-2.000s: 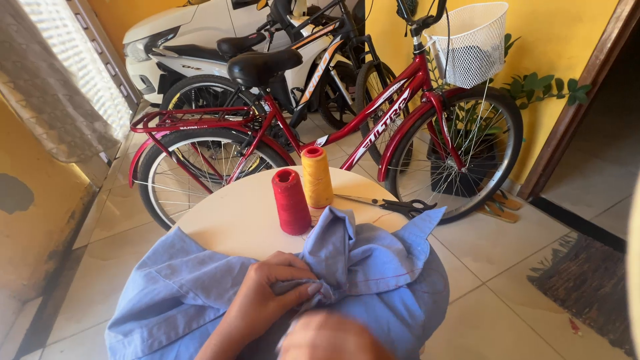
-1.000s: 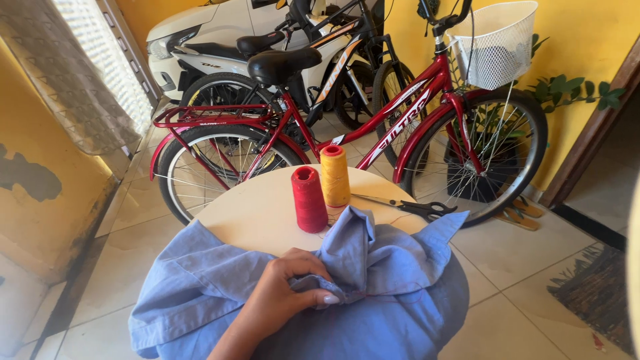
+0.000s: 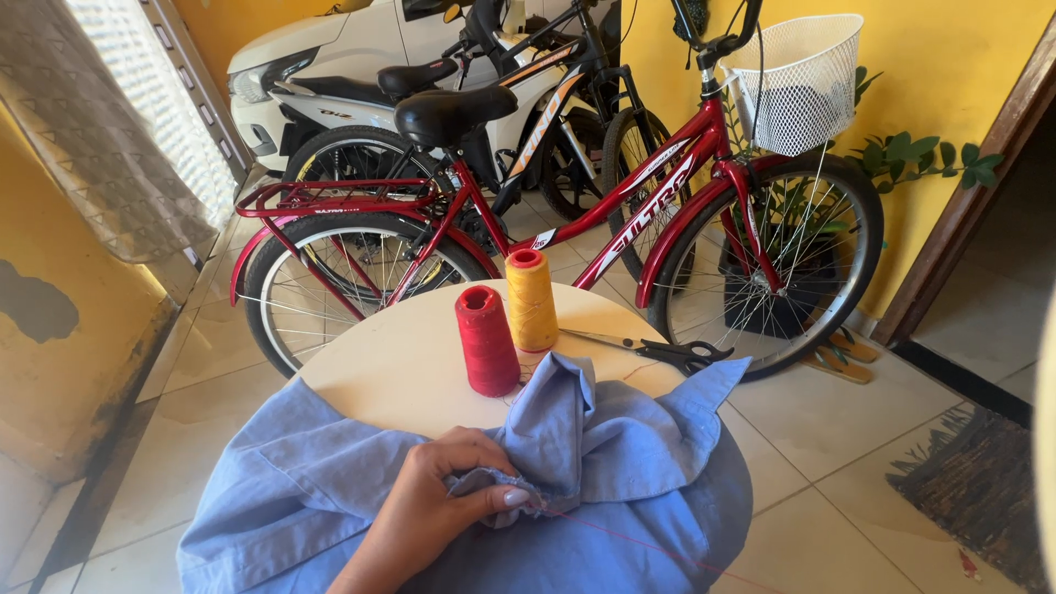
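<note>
A light blue cloth garment (image 3: 313,487) lies bunched over the near part of a round cream table (image 3: 396,346). My left hand (image 3: 450,495) pinches a frayed folded edge of it between thumb and fingers. From that edge a red thread (image 3: 635,542) runs taut toward the lower right and leaves the view. My right hand is out of view. Behind the cloth stand a cone of red thread (image 3: 488,351) and a cone of yellow thread (image 3: 532,309), side by side. Scissors with black handles (image 3: 689,353) lie to their right, blades pointing left.
Just beyond the table stands a red bicycle (image 3: 610,206) with a white basket (image 3: 796,91). Further back are another bicycle, a white motorcycle and a white car (image 3: 289,49). A potted plant (image 3: 775,280) is by the yellow wall; a dark fringed mat (image 3: 978,487) lies at right.
My right hand, blurred beside the left at the cloth two seconds ago, has left the view. The red thread now shows stretched to the lower right. My left hand keeps its pinch.
</note>
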